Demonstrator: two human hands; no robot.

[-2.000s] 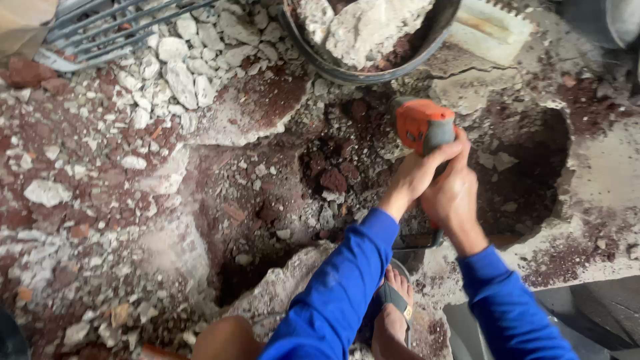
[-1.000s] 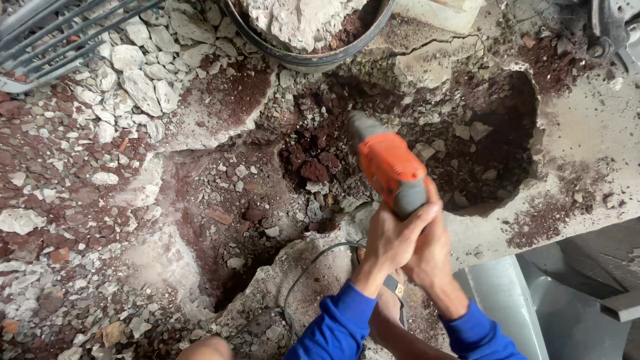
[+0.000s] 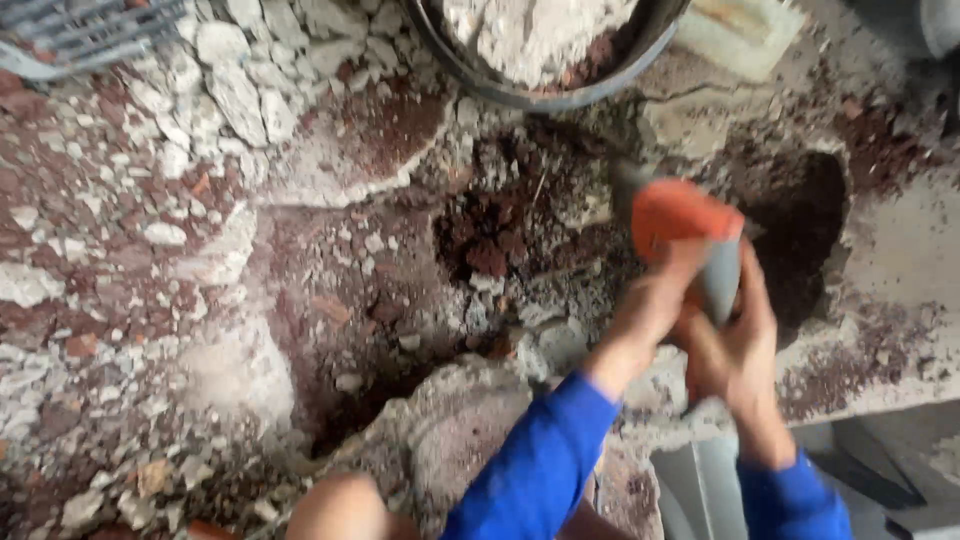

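An orange and grey corded-style power tool, seemingly a rotary hammer (image 3: pixel 679 217), points up and left over a dug trench (image 3: pixel 352 292) in broken concrete. My left hand (image 3: pixel 652 311) is closed around the near side of its grey handle. On the right side of the same handle my right hand (image 3: pixel 731 341) is wrapped, close to the left one. Both hands and the tool are blurred, and the tool's tip is not clear. Dark red soil clods (image 3: pixel 487 251) lie in the trench left of the tool.
A black bucket (image 3: pixel 555 97) holding concrete chunks stands above the trench. Beside it lies a pale notched trowel (image 3: pixel 742 37). A grey plastic crate (image 3: pixel 90 37) is at the upper left, near concrete rubble (image 3: pixel 232 97). My knee (image 3: pixel 337 510) shows at the bottom.
Since one second ago, the power tool and both hands have moved to the right along the trench, toward the deep hollow at its right end. Both hands remain on the tool.
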